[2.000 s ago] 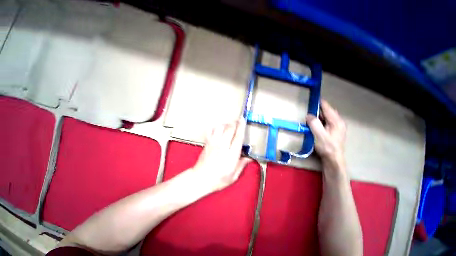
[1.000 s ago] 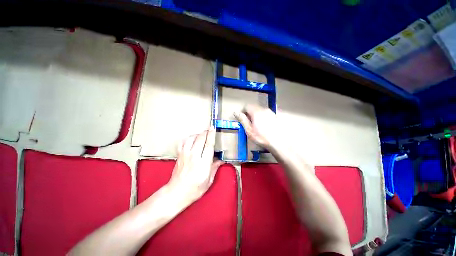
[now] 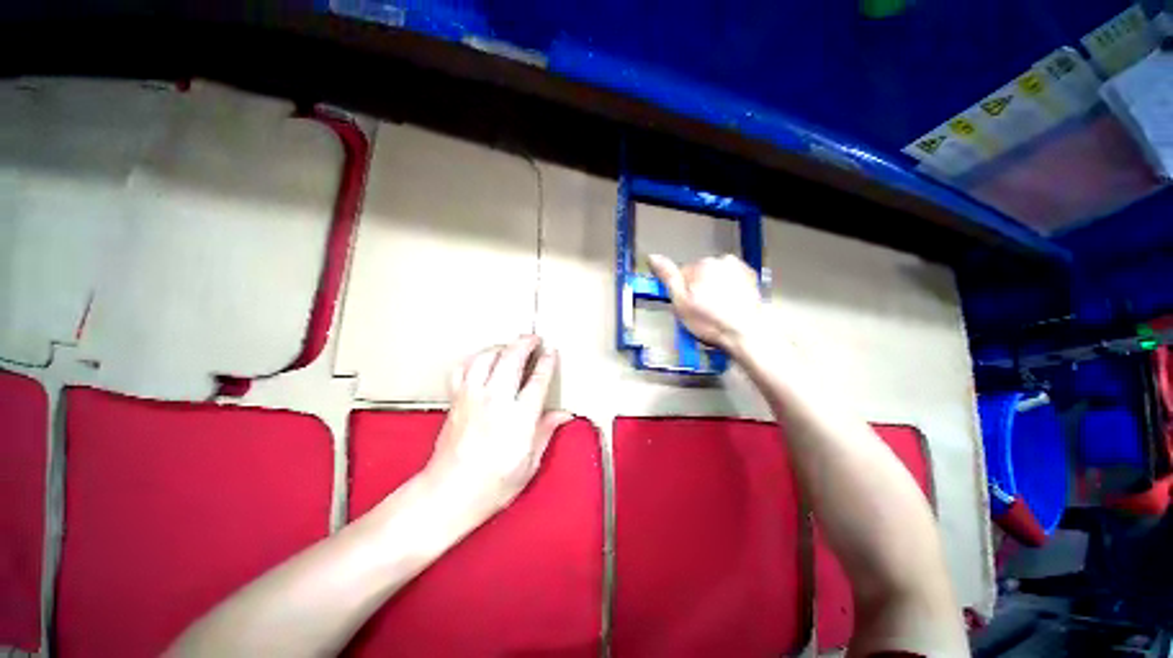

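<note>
The blue cutting die (image 3: 627, 244), an open frame with crossbars, is over the tan sheet (image 3: 862, 309) at the right of centre, its far end in the dark under the press. My right hand (image 3: 720, 298) is closed on its near crossbar. My left hand (image 3: 499, 399) lies bare and flat on the sheet's near strip, fingertips beside a thin cut outline, holding nothing. Left of it a cut panel (image 3: 444, 270) lies within the sheet. Red areas (image 3: 476, 553) show through windows in the near part of the sheet.
The blue press beam (image 3: 720, 103) runs across the back, with a dark gap below it. Warning labels (image 3: 997, 109) are on the blue surface at upper right. A blue tub (image 3: 1036, 456) stands beyond the sheet's right edge. A red gap (image 3: 337, 244) borders a panel at left.
The die has moved right, away from my left hand, uncovering a cut line in the sheet. My right hand has moved right with it. My left hand has hardly moved.
</note>
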